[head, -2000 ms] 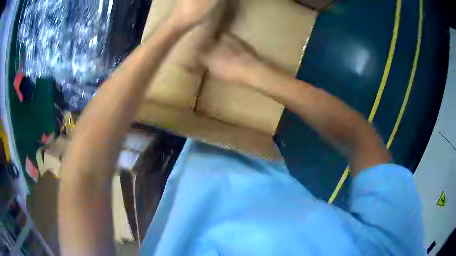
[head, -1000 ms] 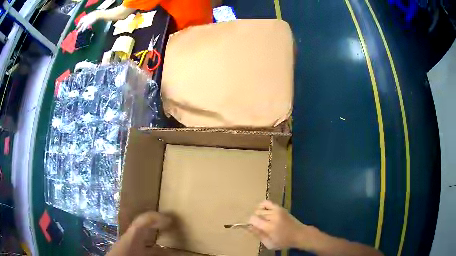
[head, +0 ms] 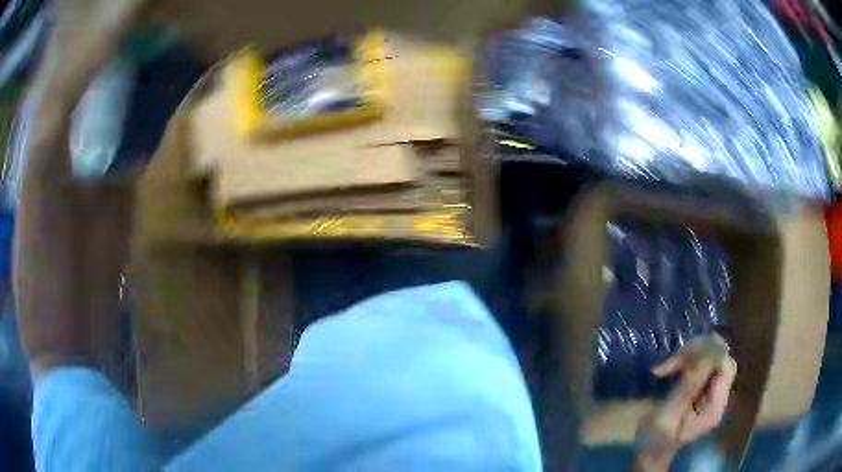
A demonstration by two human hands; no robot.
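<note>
The view is strongly blurred. My right hand point(head: 697, 396) is at the lower right, over a carton point(head: 762, 304) of dark shiny packets point(head: 651, 295). Its fingers are curled; whether they hold anything cannot be told. My left arm rises along the left side to the top edge, where the hand is too blurred and cut off to read. In front of me an open work carton point(head: 175, 217) holds stacked tan box blanks point(head: 318, 171) and a yellow-walled product box point(head: 249, 92) with a dark, shiny item inside.
A large pile of shiny clear packs point(head: 702, 101) lies at the upper right. A blurred brown panel point(head: 369, 17) crosses the top. More brown carton point(head: 189, 332) stands at the lower left. A tan flap point(head: 799, 313) is beyond the right carton.
The view has swung from the empty carton to the work carton with blanks. My right hand, which held a small thin thing over the empty carton, is now over dark packets. My left arm is raised.
</note>
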